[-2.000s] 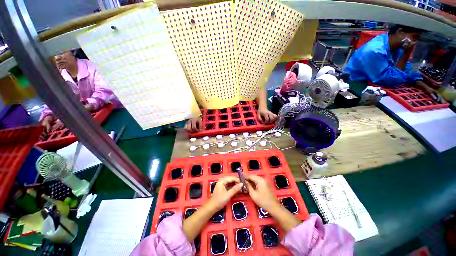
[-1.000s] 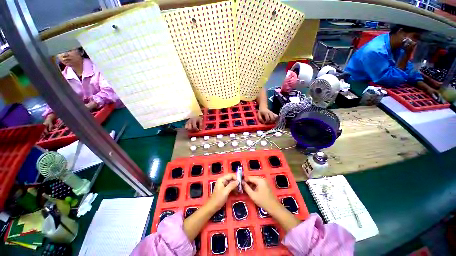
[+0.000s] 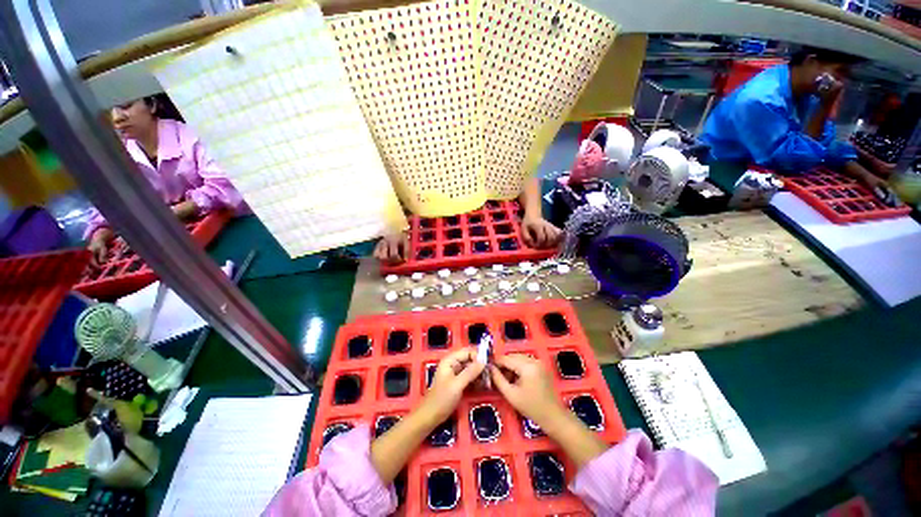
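A large red-orange compartment tray (image 3: 325, 404) lies in front of me with dark square watch heads (image 3: 485, 423) in its pockets. Over its middle, my left hand (image 3: 456, 378) and my right hand (image 3: 523, 386) meet fingertip to fingertip. Between them is a small watch head (image 3: 485, 353), held nearly upright and seen edge-on, with a bright silvery side. The left thumb and fingers grip it. The right fingertips touch its lower right side. Some pockets are partly hidden under my hands and forearms.
White charging pucks (image 3: 470, 287) lie beyond the tray, before a second red tray (image 3: 465, 265) with another person's hands. A dark fan (image 3: 636, 257), white bottle (image 3: 640, 329) and notebook (image 3: 687, 414) are right. Sticker sheets (image 3: 414, 111) hang ahead. A metal post (image 3: 151, 217) and paper (image 3: 237, 454) are left.
The held piece has turned from dark to a bright, silvery side since the oldest frame. My hands have stayed nearly in place over the tray.
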